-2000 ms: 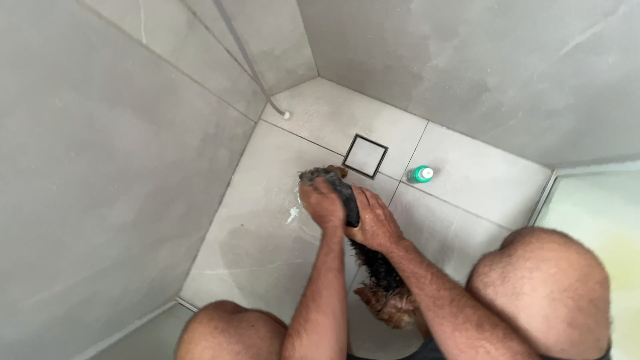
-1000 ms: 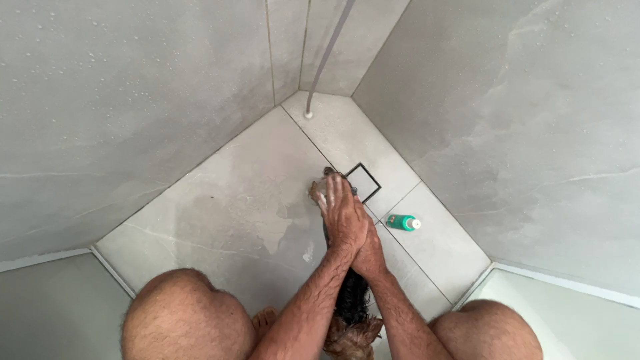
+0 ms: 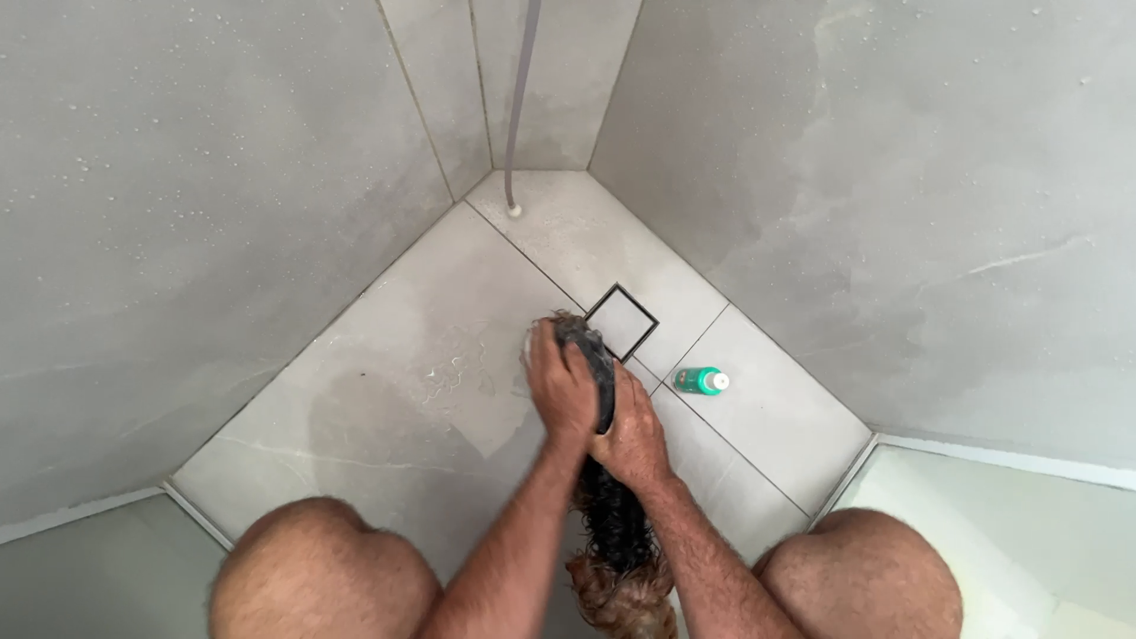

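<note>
A small wet dog (image 3: 617,524) with black and brown fur stands between my forearms, its brown head toward the bottom edge. Whitish lather coats the fur at its rear end. My left hand (image 3: 564,382) lies curved over the left side of the rear, fingers pointing away from me. Against the right side of the body rests my right hand (image 3: 635,426), its fingers partly hidden by the fur. To the right, a green bottle with a white cap (image 3: 699,381) is on the floor.
A square floor drain (image 3: 621,322) lies just beyond the dog's rear. Grey tiled walls (image 3: 222,160) meet at the back, where a grey hose (image 3: 521,106) runs down to the floor. Water and suds wet the floor tiles (image 3: 479,382) at left. My bare knees flank the dog.
My left hand has shifted from on top of the lathered rear to its left side, so more of the lathered fur shows. The view has turned since the earliest frame.
</note>
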